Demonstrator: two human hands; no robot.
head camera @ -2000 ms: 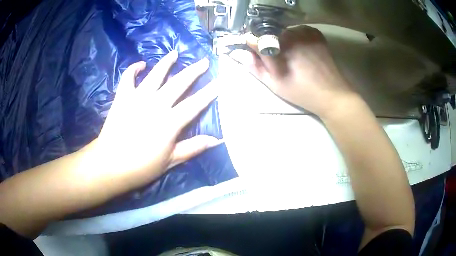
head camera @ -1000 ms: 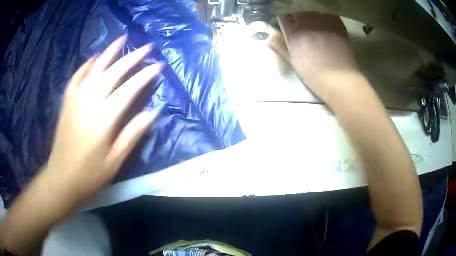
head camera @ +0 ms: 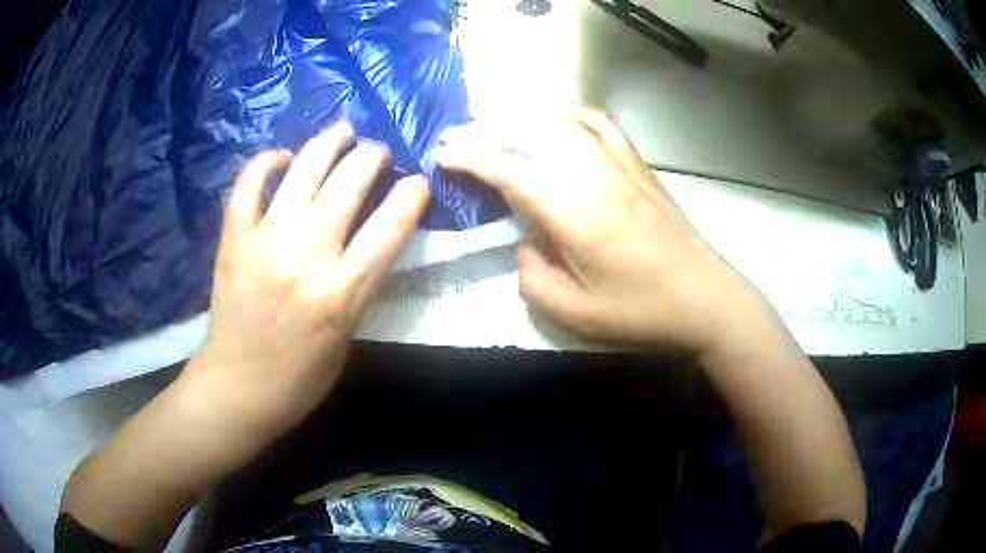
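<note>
The glossy dark blue shell fabric panel [head camera: 141,140] lies crinkled across the left side, with a white backing strip [head camera: 130,360] along its near edge. My left hand [head camera: 297,248] rests on the panel near that edge, fingers apart and slightly bent. My right hand [head camera: 605,238] is at the panel's near right corner. Its fingertips touch the blue fabric and its thumb is on the near side of the white strip. Whether it pinches the fabric is unclear. The needle area is cut off by the top edge.
The pale sewing machine [head camera: 800,108] fills the upper right. A slim dark tool [head camera: 654,27] shows at the top. Dark looped scissors [head camera: 919,232] are at the far right. The white table [head camera: 735,221] has printed ruler marks and a curved front edge above my lap.
My right hand has come away from the needle area, toward me and left, to the fabric corner. My left hand lifted, moved left, then came back right onto the panel. The view has shifted toward me.
</note>
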